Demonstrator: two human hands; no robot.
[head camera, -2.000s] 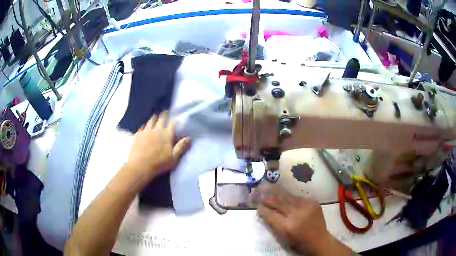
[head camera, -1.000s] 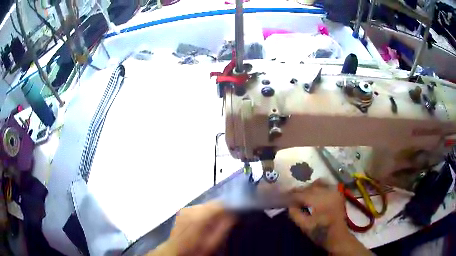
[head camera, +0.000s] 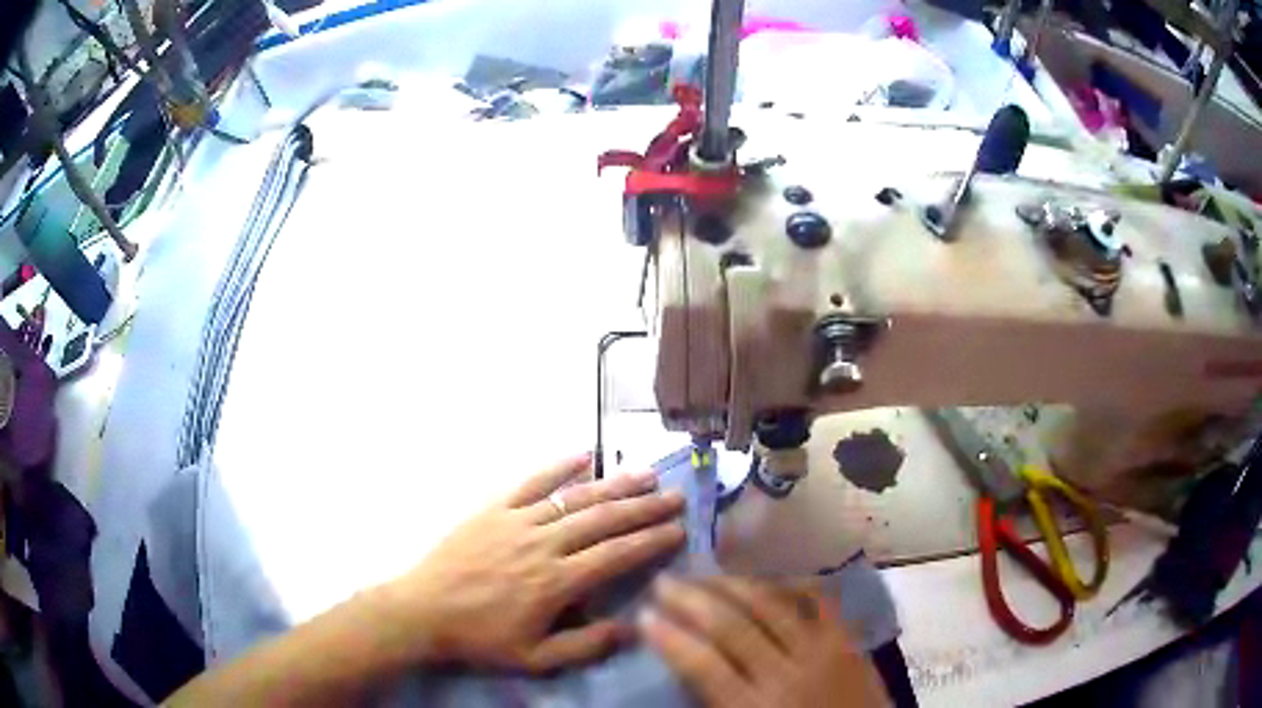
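The light grey-blue cloth (head camera: 696, 515) runs under the presser foot (head camera: 703, 454) of the cream sewing machine (head camera: 775, 332). Its rest hangs toward me at the bottom, with a bit of dark cloth at its right edge. My left hand (head camera: 554, 560) lies flat on the cloth, left of the needle, fingers spread a little. My right hand (head camera: 761, 643) is blurred and rests on the cloth nearer to me, partly cut off by the bottom edge. Whether its fingers pinch the cloth is hidden.
Scissors (head camera: 1024, 533) with red and yellow handles lie under the machine arm. Dark scraps (head camera: 1201, 553) lie at the far right. Stacked light pieces (head camera: 247, 304) lie on the left. Another light piece and dark cloth hang at the lower left. Clutter fills the trough behind.
The cloth has gone from the left of the machine, passed through my hands near the front edge, and now lies under the foot. My left hand has moved up beside the needle. The view has shifted.
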